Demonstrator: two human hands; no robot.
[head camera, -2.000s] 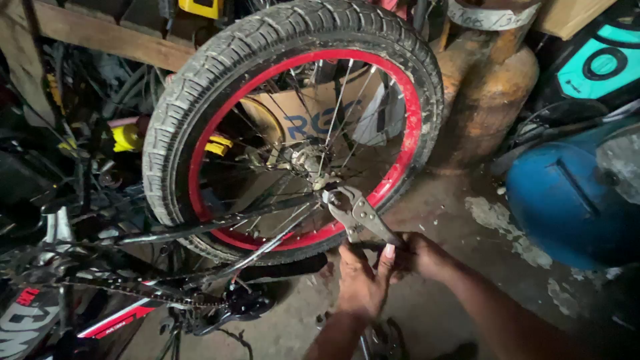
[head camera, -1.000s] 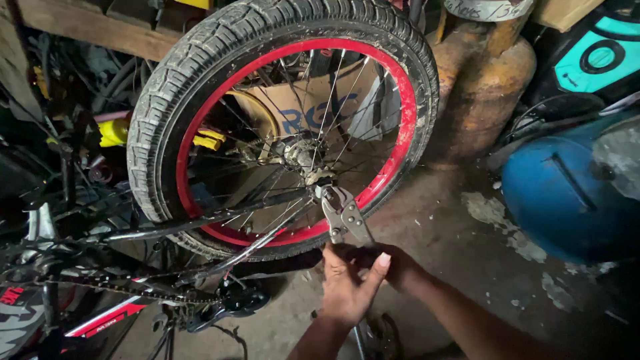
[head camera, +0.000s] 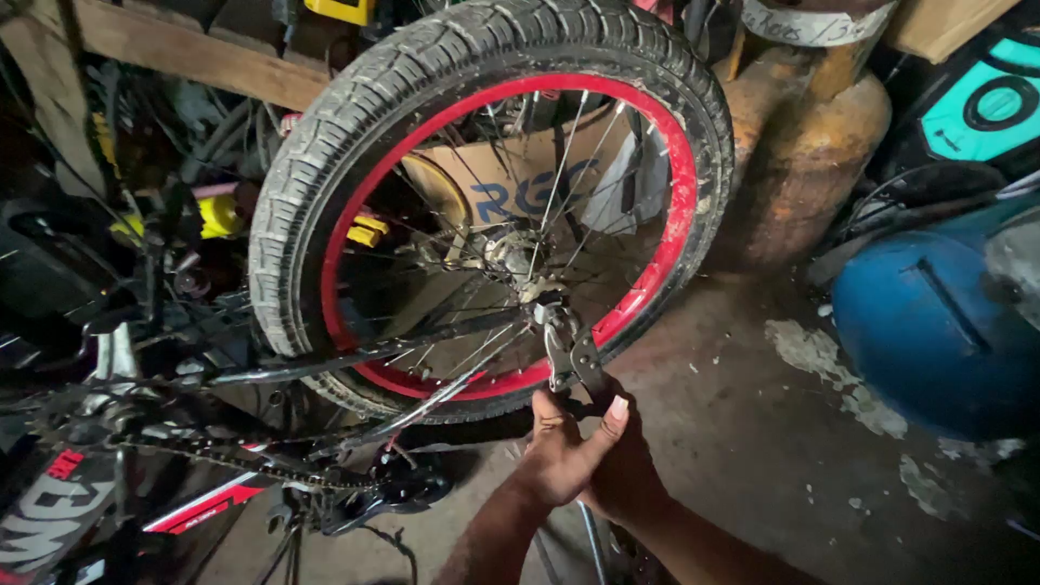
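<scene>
Locking pliers (head camera: 573, 357) reach up to the axle end of a bicycle wheel, their jaws at the axle nut (head camera: 548, 313). My left hand (head camera: 561, 455) and my right hand (head camera: 626, 463) are pressed together around the handles, fingers closed; much of the handles is hidden by them. The wheel has a red rim (head camera: 682, 187) and a dirty knobby tire (head camera: 284, 236). The hub (head camera: 516, 256) lies beyond the black frame stay (head camera: 439, 333). Left of my hands, the chain (head camera: 268, 471) runs slack beside the rear derailleur (head camera: 398, 487).
A rusty gas cylinder (head camera: 821, 154) stands behind the wheel at right, near a blue rounded container (head camera: 926, 333). A cardboard box (head camera: 512, 175) shows through the spokes. A wooden beam (head camera: 195, 57) crosses the upper left. Tangled cables and parts crowd the left.
Both hands and the pliers have swung from the right of the axle to below it, the pliers staying at the axle end.
</scene>
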